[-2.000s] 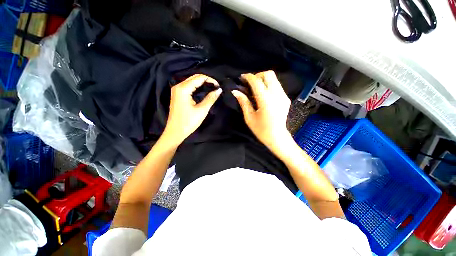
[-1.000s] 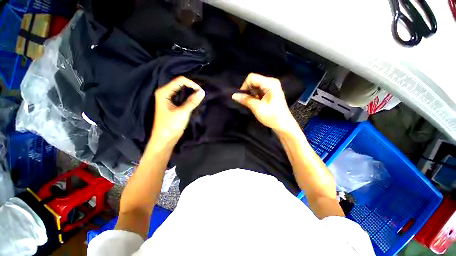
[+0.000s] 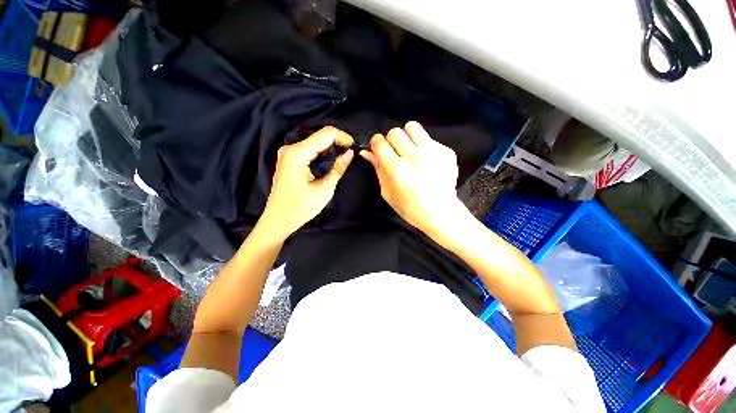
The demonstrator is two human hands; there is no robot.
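Black cloth (image 3: pixel 343 218) lies over my lap, below the table edge. My left hand (image 3: pixel 311 177) has its thumb and forefinger pinched together above the cloth, with a tiny dark bit between the hands at the fingertips. My right hand (image 3: pixel 411 169) is close beside it, its fingers curled and its fingertips almost touching those of my left hand. What each hand pinches is too small and dark to make out; no needle or thread shows clearly.
Navy-black garments (image 3: pixel 206 129) on clear plastic (image 3: pixel 73 177) lie at the left. White table (image 3: pixel 516 40) at upper right holds black-handled scissors (image 3: pixel 676 40). A blue crate (image 3: pixel 646 258) with a clear bag (image 3: pixel 577 278) is at right, a red stool (image 3: pixel 121 310) at lower left.
My hands were near each other, moved apart with both pinched, and are now back together at the fingertips. My right hand has turned more knuckles-up.
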